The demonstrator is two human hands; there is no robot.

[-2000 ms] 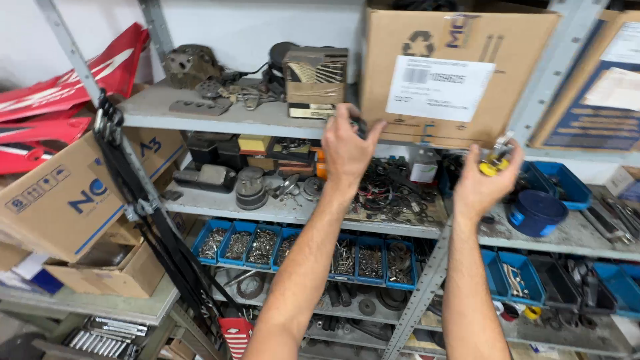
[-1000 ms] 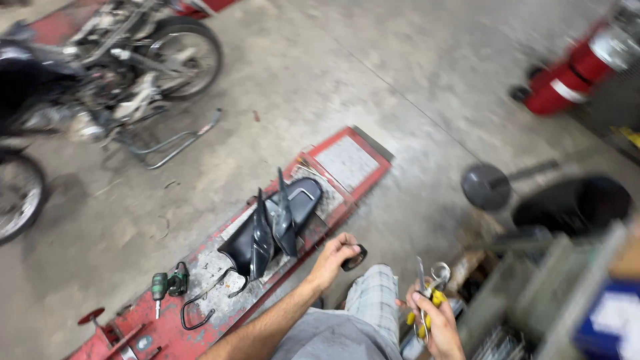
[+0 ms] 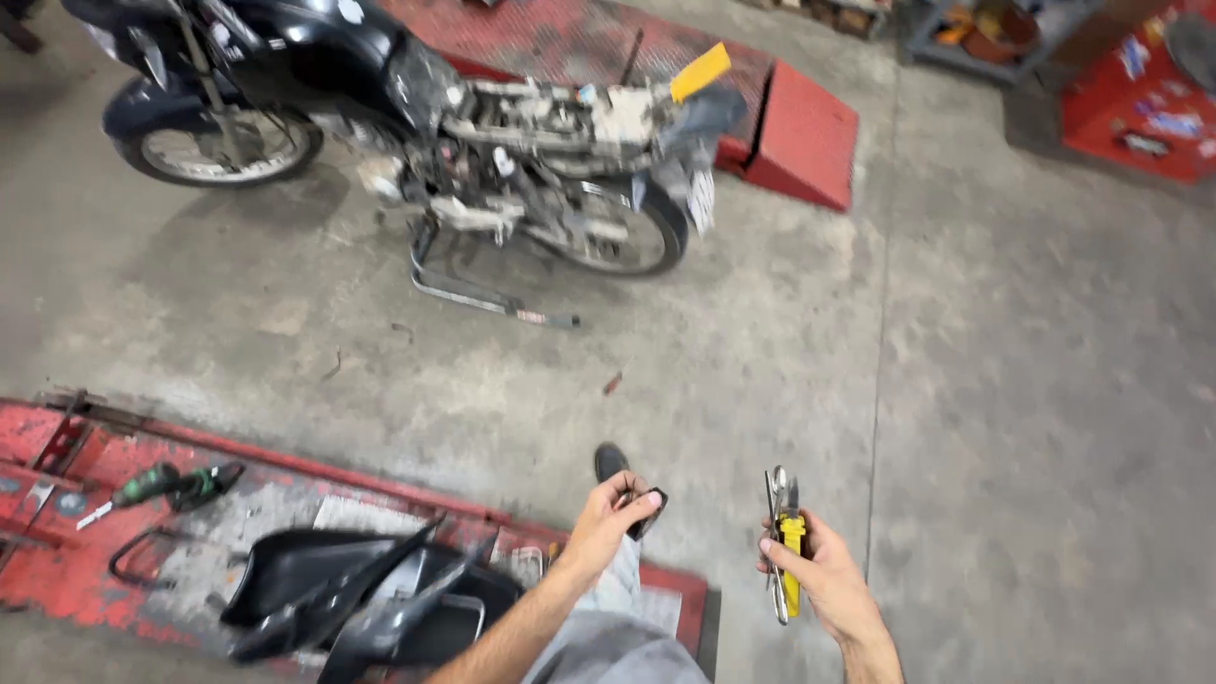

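My left hand, low in the middle of the head view, is closed on a small dark object that may be a roll of black tape. To its right, my right hand grips a yellow-handled tool together with slim metal tools, probably wrenches. Their metal ends point up and away from me. Black motorcycle fairing parts and a seat lie on a red lift platform left of my left hand. Two green and black power tools rest farther left on that platform.
A partly stripped motorcycle stands ahead on the concrete floor, its metal stand bar sticking out toward me. Behind it is another red ramp. A grey cart and a red cabinet stand at upper right.
The view has swung from the parts shelves to the floor and the motorcycle. Both hands have come away from the shelves and still hold their items.
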